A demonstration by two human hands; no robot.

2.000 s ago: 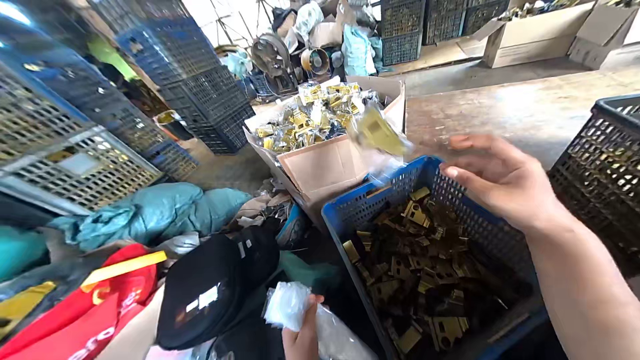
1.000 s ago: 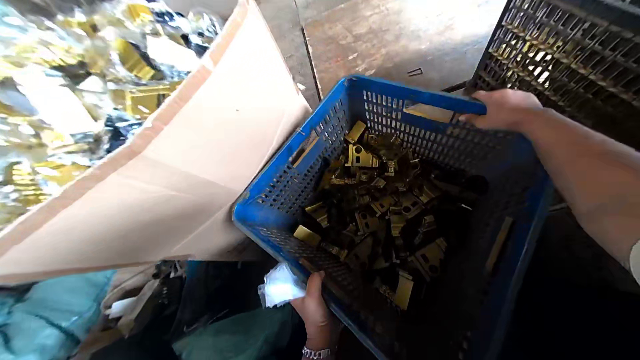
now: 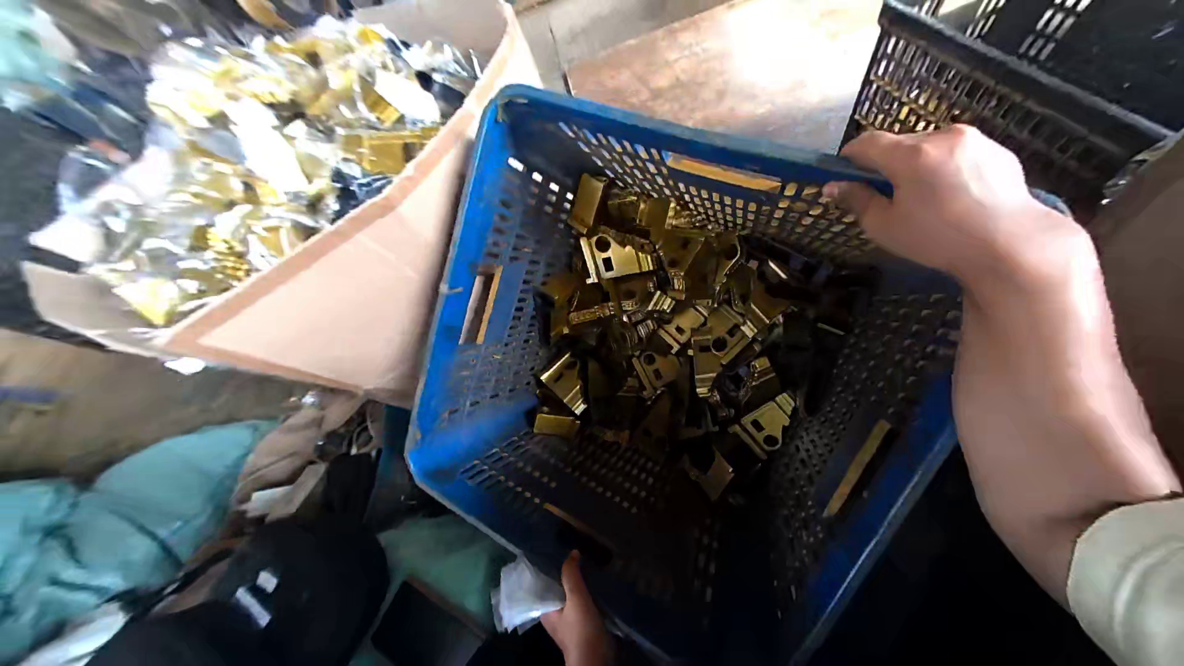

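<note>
A blue perforated plastic crate [image 3: 435, 407] stands tilted in front of me, with many gold-coloured stamped metal brackets [image 3: 620, 259] heaped inside it. My right hand [image 3: 943, 199] grips the crate's far rim near its right corner, thumb inside. At the near side, low in view, my left hand [image 3: 578, 620] is against the rim, and its fingers are partly hidden beneath the crate. Between that hand and the crate's outer wall shows a crumpled clear plastic bag [image 3: 524, 594], which the left hand holds.
Left of the crate, an open cardboard box [image 3: 361, 296] holds bagged gold parts [image 3: 277, 157]. A black perforated crate [image 3: 999, 92] stands at the upper right. Teal sacks [image 3: 176, 481] and a black case or bag [image 3: 305, 573] lie at the lower left.
Two seconds ago my right hand was open above the crate, near a bagged part over the box; now it grips the far rim. My left hand has come to the near rim.
</note>
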